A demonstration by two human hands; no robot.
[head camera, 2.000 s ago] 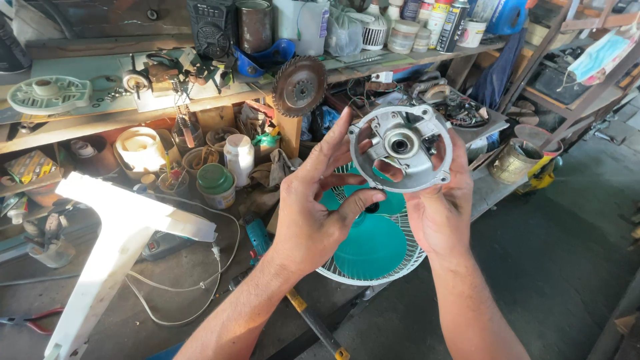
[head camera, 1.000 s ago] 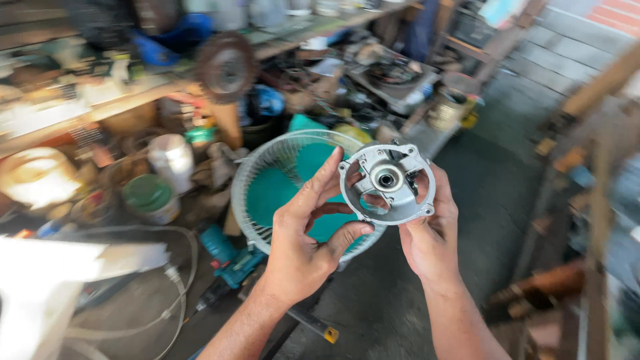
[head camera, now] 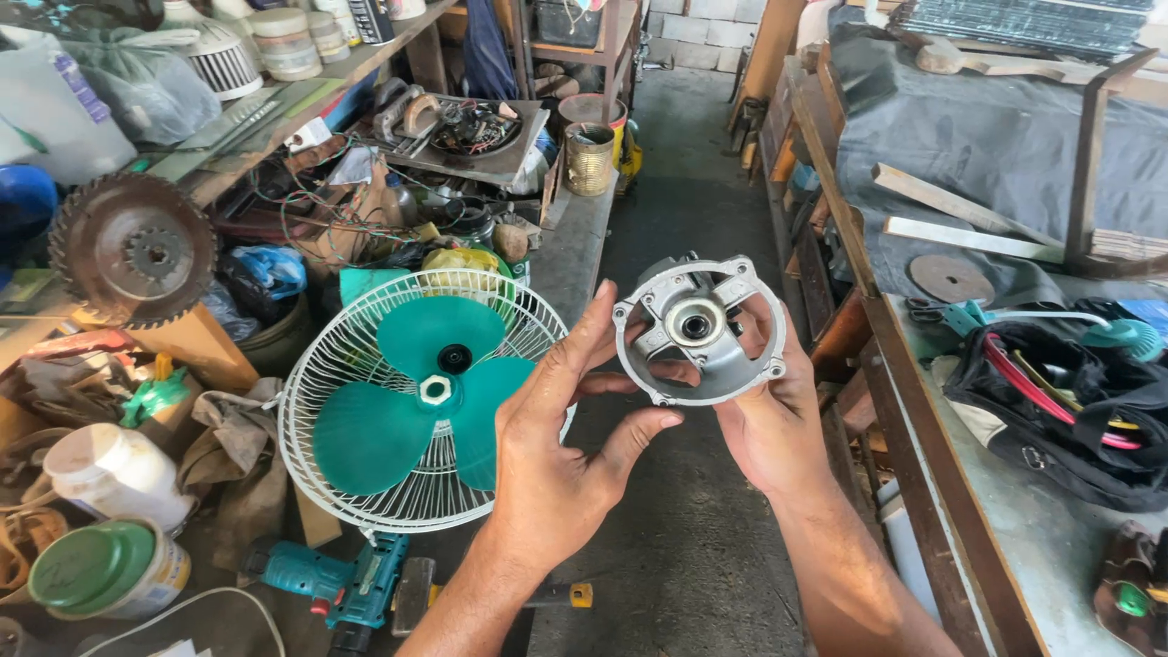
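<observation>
A round cast-metal motor housing end [head camera: 655,344], with a bearing at its centre, is held up in front of me over the floor. My right hand [head camera: 776,411] grips it from the right and behind, some fingers hidden by the casting. My left hand [head camera: 570,438] is at its left side with thumb and fingers apart; whether its fingertips touch the rim I cannot tell. Left of my left hand, a white wire fan guard [head camera: 301,401] holds a green three-blade fan impeller [head camera: 374,438]. A teal cordless drill [head camera: 319,575] and a hammer [head camera: 415,593] lie below the guard.
A rusty circular saw blade [head camera: 134,251] stands on the left beside a cluttered shelf. A green-lidded tub [head camera: 105,566] is at the lower left. The floor aisle [head camera: 693,182] runs between the left workbench and the right bench, where a black tool bag [head camera: 1049,429] and wooden strips [head camera: 972,239] lie.
The view has swung to the right, bringing the right bench into sight. Both hands still hold up the housing or stay beside it, now over the aisle.
</observation>
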